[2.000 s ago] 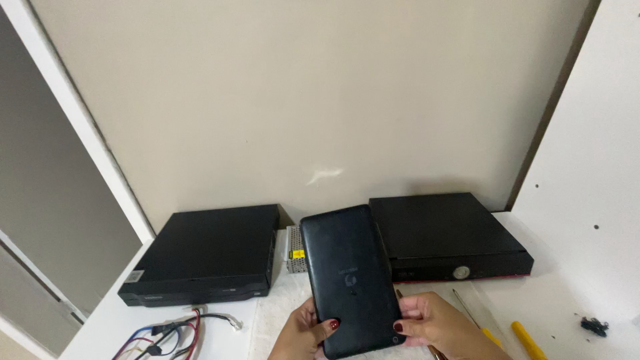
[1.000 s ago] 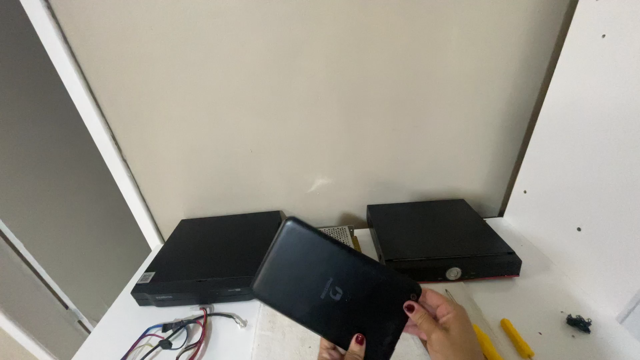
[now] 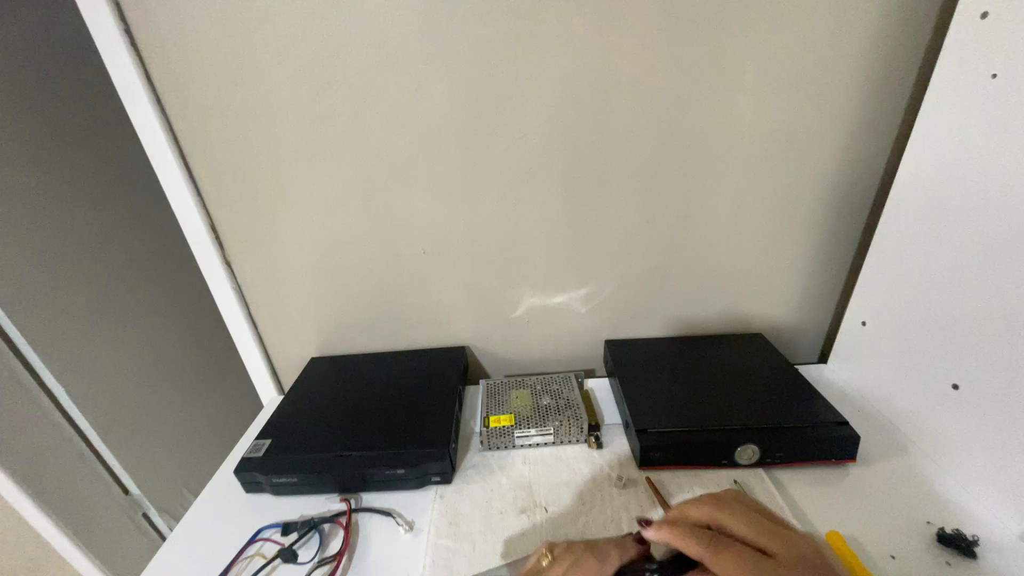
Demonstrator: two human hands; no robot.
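Note:
At the bottom edge, my left hand (image 3: 588,556) and my right hand (image 3: 732,532) come together over a dark object (image 3: 656,566), mostly cut off by the frame; both touch it. The fingers of my right hand lie over it, with a thin brown stick-like tool (image 3: 658,493) just behind them. Behind the hands, a perforated metal power supply (image 3: 532,410) sits between a black recorder box (image 3: 360,416) on the left and another black recorder box (image 3: 728,392) on the right.
Several coloured cables (image 3: 320,532) with a white connector lie at the lower left. A yellow tool handle (image 3: 846,552) is right of my right hand, and a small black tangle (image 3: 958,542) lies farther right. A wall stands behind, a white panel (image 3: 952,304) at the right.
The black tablet, earlier held up with its back showing and tilted between both hands, no longer shows in full. Both hands have moved down to the bottom edge, uncovering the power supply.

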